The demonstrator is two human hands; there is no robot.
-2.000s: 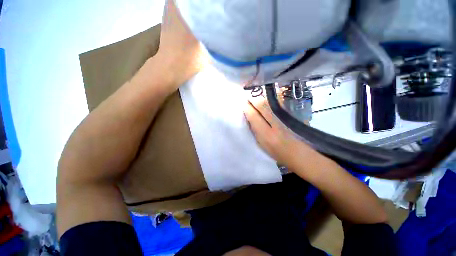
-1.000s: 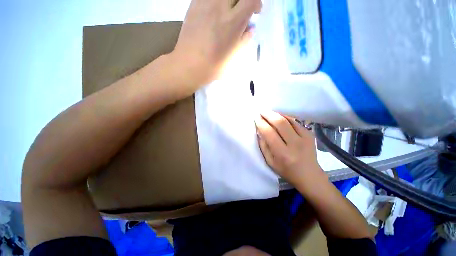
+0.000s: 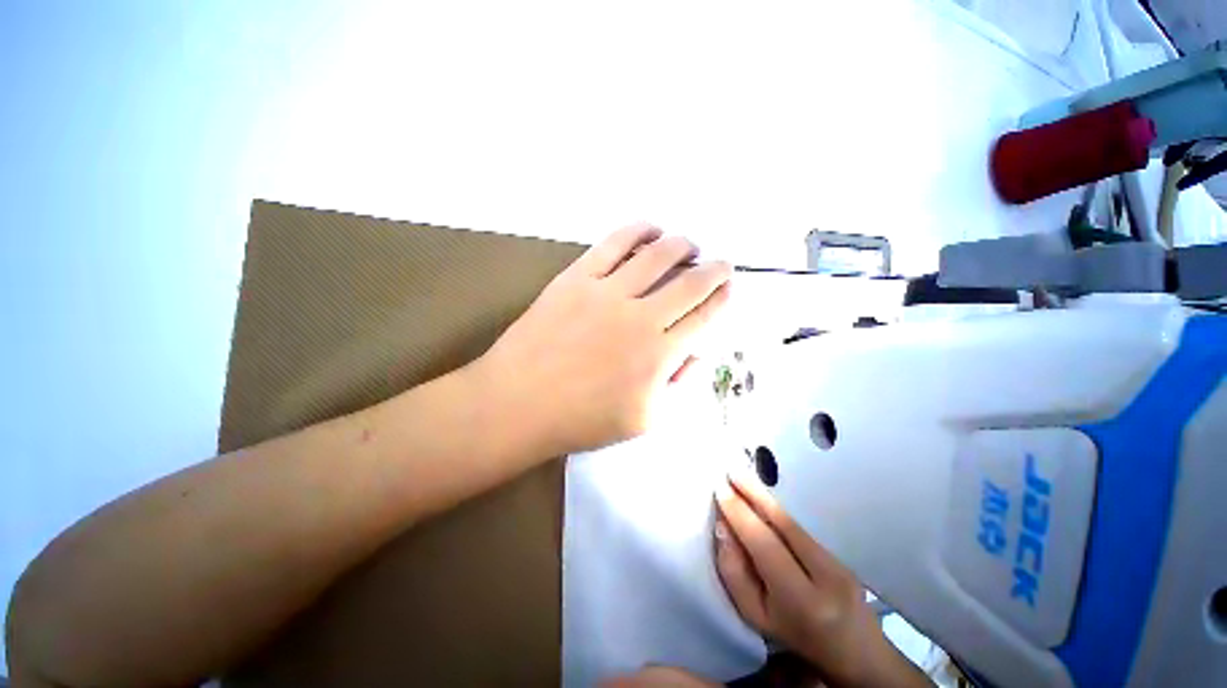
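A tan panel lies on the table with a white panel over its right part. My left hand lies palm down on the panels with fingers slightly spread, left of the sewing machine head. My right hand rests on the white panel's right edge, fingertips beside the machine head, its fingers close together. The white sewing machine with a blue stripe and "JACK" lettering stands at the right. Glare washes out the area between my hands, and the needle and seam cannot be made out.
The white table spreads left and behind the panels. A dark red thread cone lies at the upper right beside a pale blue-grey container. A small metal frame is behind the machine head.
The view has swung, so the machine head shows lower and further right, and the thread cone has come into view. My left hand is now fully visible, flat on the fabric. My right hand appears lower in view.
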